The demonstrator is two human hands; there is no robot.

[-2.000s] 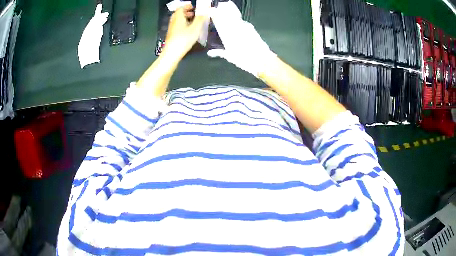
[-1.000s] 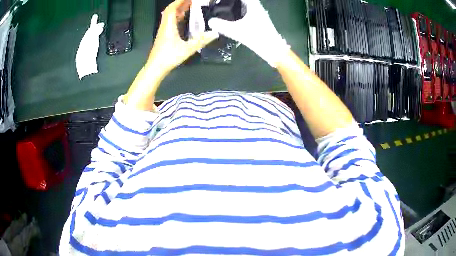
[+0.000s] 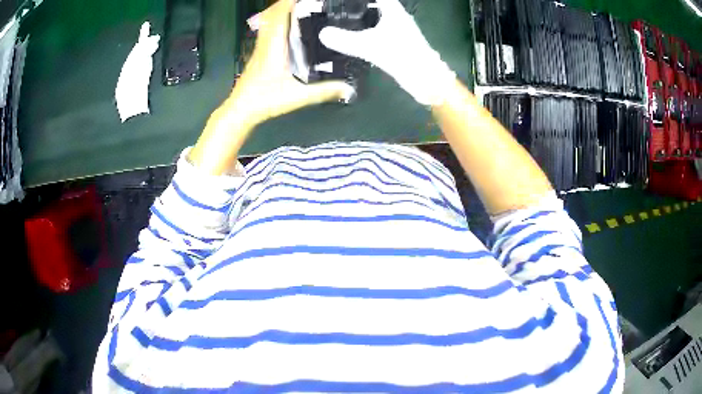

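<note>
My bare left hand and my right hand in a white glove are at the top centre, over the green bench. Between them they hold a black phone housing, with a pale strip along its left side by my left palm. My left thumb reaches across below it; my right fingers lie on its right side. The hands hide much of it, and the top is cut off by the picture's edge. Another black part shows under the hands, partly hidden.
A spare white glove and a black phone part lie on the left. Right, a white tray holds black parts on edge in two rows, with a red compartment tray beyond. Pale sheets stand far left; a red object is below the bench.
Two seconds ago the hands were higher and closer together over parts on the bench. Since one second ago my left thumb has moved lower, and the black housing shows more between the hands.
</note>
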